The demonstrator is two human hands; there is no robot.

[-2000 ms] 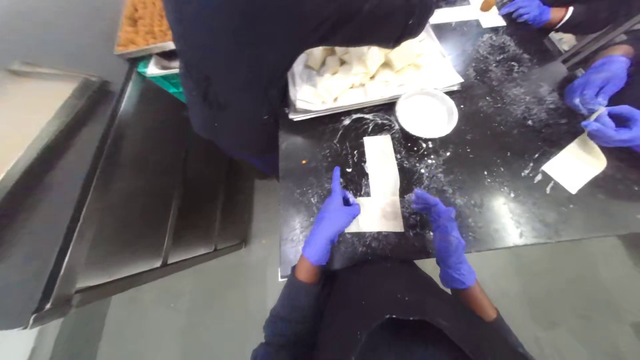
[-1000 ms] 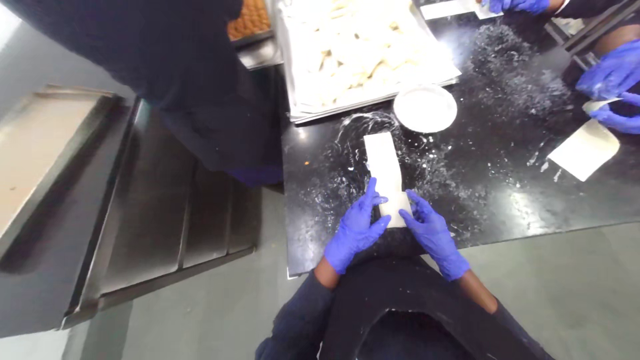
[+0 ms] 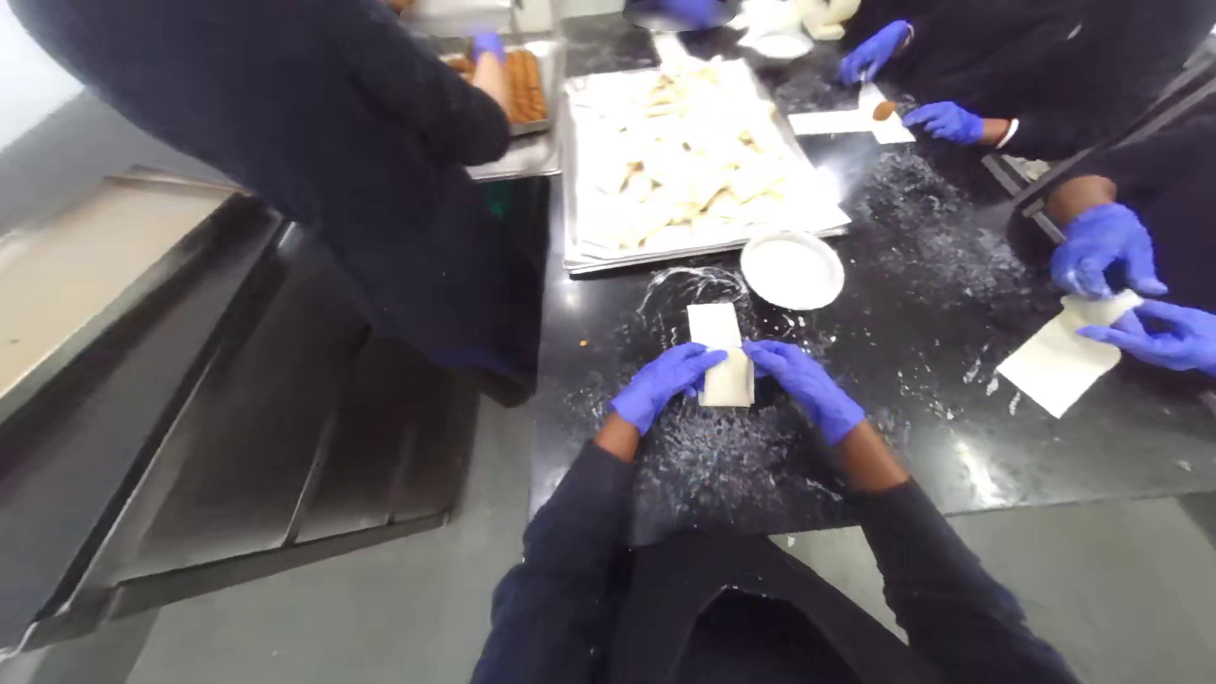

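Observation:
A strip of pale dough sheet [image 3: 713,324] lies lengthwise on the black table, its near part [image 3: 728,382] doubled over into a thicker piece. Blue gloves cover both hands. My left hand [image 3: 665,380] touches the left edge of the folded part with its fingertips, and my right hand [image 3: 800,382] touches the right edge near the fold. Whether the fingers pinch the dough or only rest on it is not clear. Just beyond stands a round white bowl [image 3: 792,271], its contents white.
A paper-lined tray [image 3: 608,249] of pale dough pieces fills the table's far left. Co-workers' gloved hands hold dough at the right [image 3: 1107,256] and far right [image 3: 936,122]. A person in dark clothes [image 3: 380,180] stands at the left beside a tray of brown pieces [image 3: 524,87]. White powder dusts the black table [image 3: 893,380].
Two seconds ago my hands were apart, beside an L-shaped dough strip. Now both are at its near part, which is folded over in line with the strip. The view has shifted.

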